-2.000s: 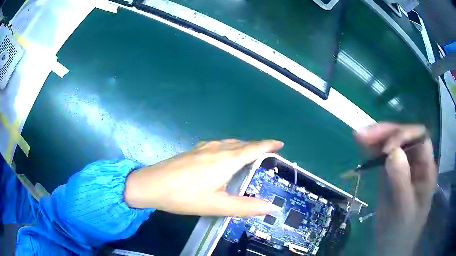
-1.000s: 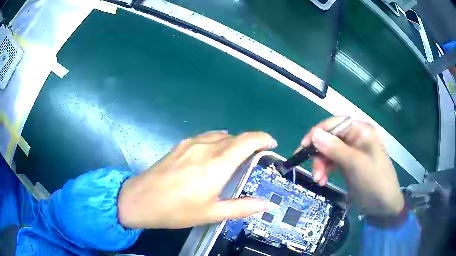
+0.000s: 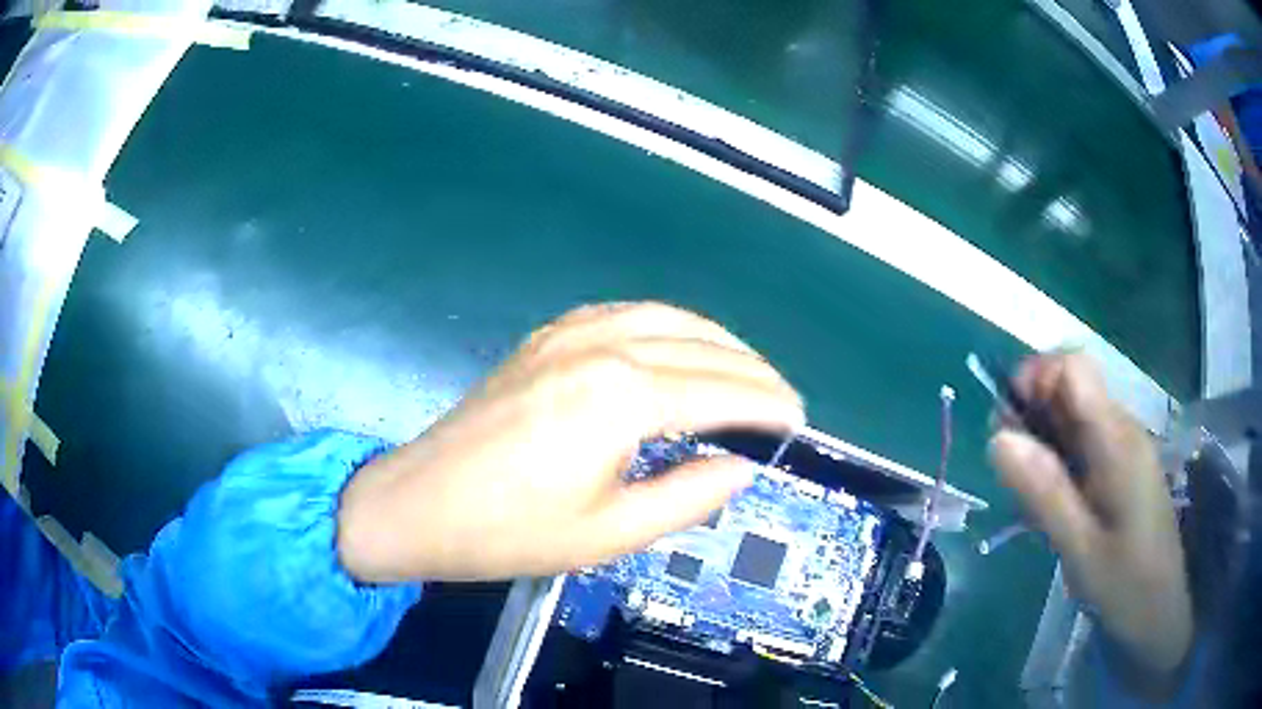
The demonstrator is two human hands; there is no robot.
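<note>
An open white-cased unit (image 3: 515, 651) lies at the bottom centre with a blue circuit board (image 3: 817, 554) inside. My left hand (image 3: 595, 443) is over the board's upper left part, thumb and fingers bent with their tips apart. A thin pale wire (image 3: 782, 450) shows between the tips; no grip on it is visible. My right hand (image 3: 1093, 478), blurred, is right of the unit and holds dark tweezers (image 3: 1008, 395), pale end up and left. A thin lead with a small white plug (image 3: 947, 395) stands up past the case edge.
A black round part (image 3: 916, 609) is at the board's right end. Another small plug (image 3: 984, 546) shows right of the case. A black frame (image 3: 623, 118) and pale strip cross the green surface. Taped white sheets (image 3: 62, 208) lie at left. A blue sleeve shows at upper right.
My right hand came in over the board's top edge with the tweezers, then moved back right. My left fingers have curled at that edge. The plugged lead now stands higher. The view has shifted slightly.
</note>
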